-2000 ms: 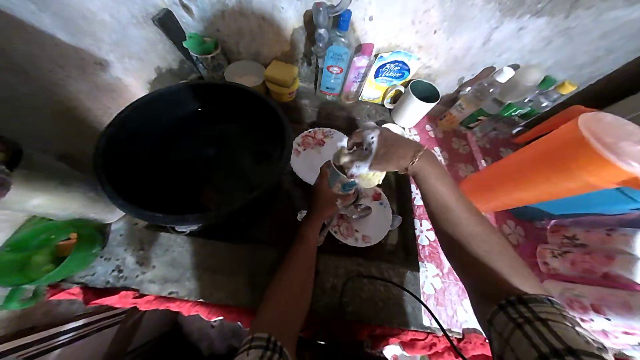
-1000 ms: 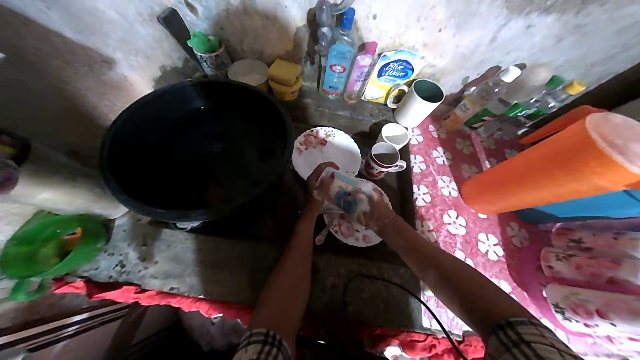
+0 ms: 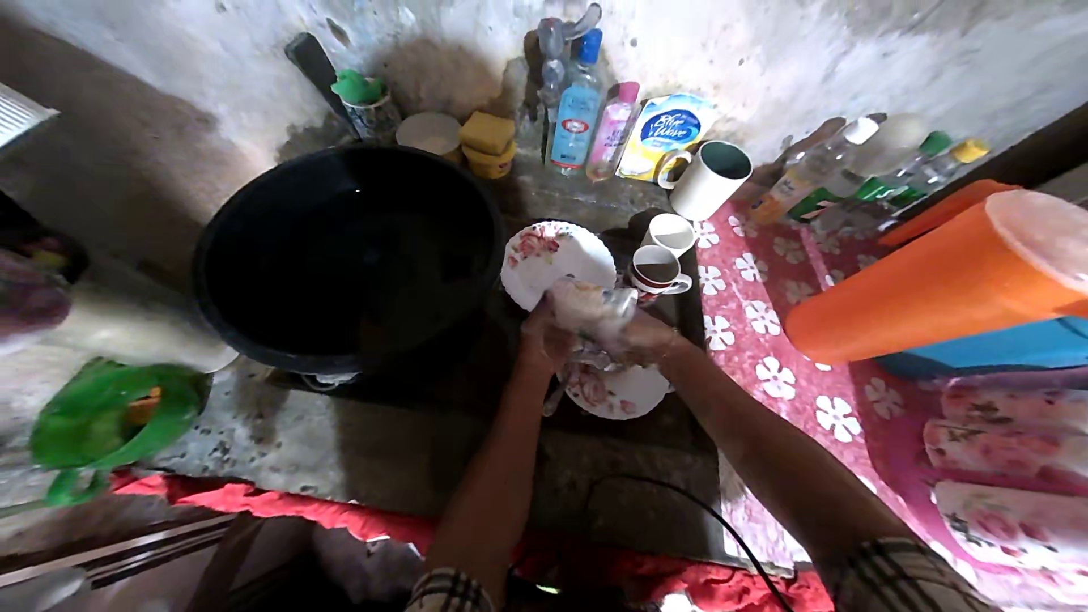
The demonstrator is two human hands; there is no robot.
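Both my hands are around a soapy, light-coloured cup or mug (image 3: 586, 304), blurred and partly covered by fingers. My left hand (image 3: 548, 336) grips its left side. My right hand (image 3: 642, 336) is on its right side; whether it also holds a sponge cannot be told. Behind the hands lies a white floral plate (image 3: 565, 251); a second floral plate (image 3: 625, 393) with cutlery is below them. Just beyond my right hand stand a mug with a dark red band (image 3: 657, 268) and a small white cup (image 3: 671, 234).
A large black basin (image 3: 348, 357) is at the left, with a green plastic container (image 3: 161, 425) beyond it. Bottles (image 3: 578, 119), a yellow sponge (image 3: 487, 133) and a white mug (image 3: 710, 183) line the wall. An orange pitcher (image 3: 901, 280) leans at the right. A black cable (image 3: 680, 489) crosses the front ledge.
The cup between my hands has turned and moved slightly away from the lower plate. Two seconds ago my right hand was farther up, over the place where the banded mug now shows.
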